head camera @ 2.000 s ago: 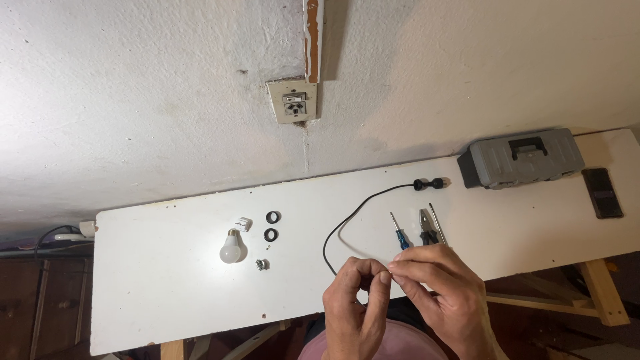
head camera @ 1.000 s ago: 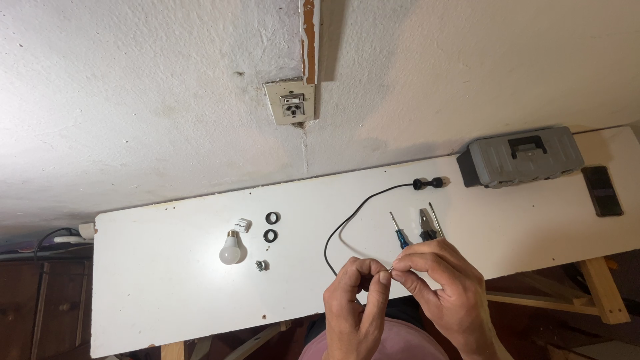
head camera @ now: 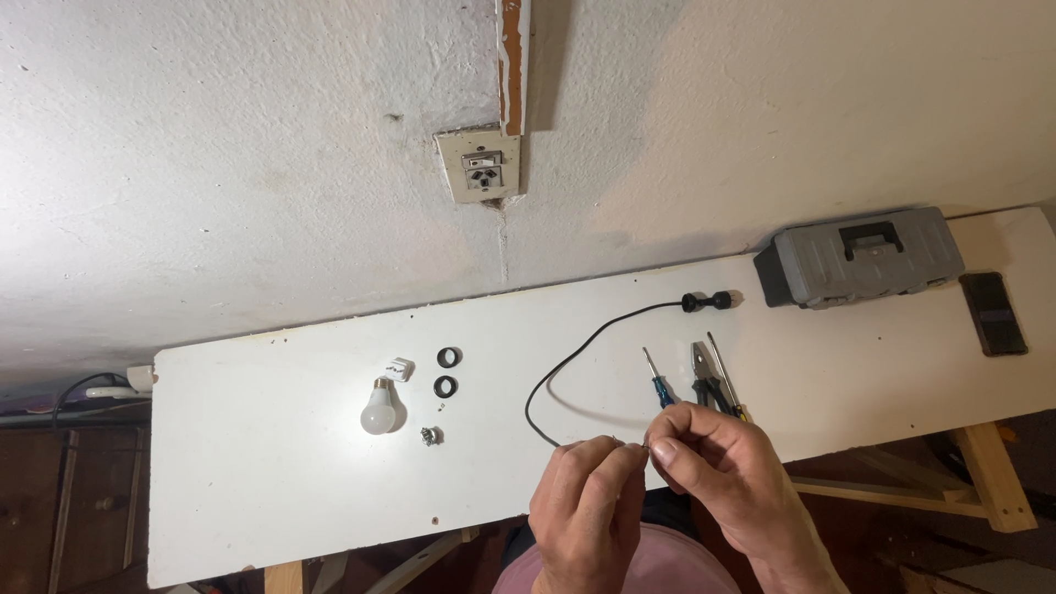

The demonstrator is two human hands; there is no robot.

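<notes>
A black electrical cord (head camera: 569, 358) curves over the white table from a black plug-like fitting (head camera: 708, 301) down to my left hand (head camera: 590, 495), whose fingers close around its end. My right hand (head camera: 718, 470) pinches the tip of that end between thumb and index finger, close beside the left fingertips; the fingers hide most of it. Just beyond my right hand lie a blue-handled screwdriver (head camera: 658, 381), pliers (head camera: 704, 371) with dark handles and a longer screwdriver (head camera: 724, 367). Farther left rest a light bulb (head camera: 380, 410), a small white part (head camera: 399, 369), two black rings (head camera: 448, 357) and a small metal part (head camera: 431, 436).
A grey toolbox (head camera: 866, 257) stands against the wall at the right, with a dark phone (head camera: 993, 315) beside it. A socket plate with a switch (head camera: 481, 167) is on the wall. Wooden trestle legs (head camera: 994, 478) support the white table (head camera: 272, 462).
</notes>
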